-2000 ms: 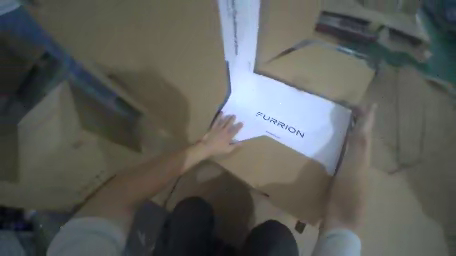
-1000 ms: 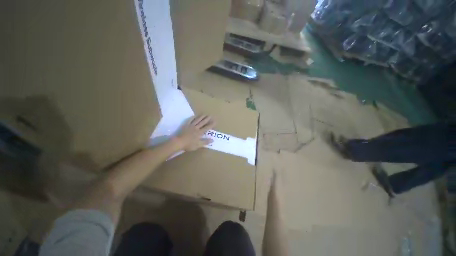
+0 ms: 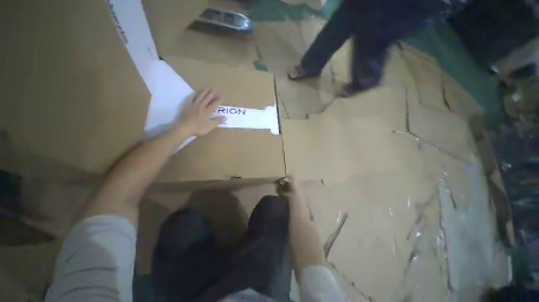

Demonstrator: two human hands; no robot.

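Observation:
The brown shipping carton (image 3: 236, 150) lies before me with two flaps folded inward. Between the flaps shows a white retail box (image 3: 168, 94) with black lettering ending in "RION". My left hand (image 3: 201, 115) lies spread on the white box and the flap edges, holding nothing. My right hand (image 3: 289, 187) is at the carton's near right corner, low beside its edge. Its fingers are blurred against a small dark spot, and I cannot tell whether they grip anything.
A person in dark trousers (image 3: 369, 44) stands beyond the carton on scuffed cardboard floor sheets (image 3: 366, 159). Green floor shows at the back. A shiny grey object (image 3: 224, 19) lies past the carton. Clear film scraps (image 3: 414, 248) are at the right.
The view has shifted right. The white box face, widely exposed at first, is now mostly covered by flaps. My right hand has come to the near corner. The person's legs are now farther back.

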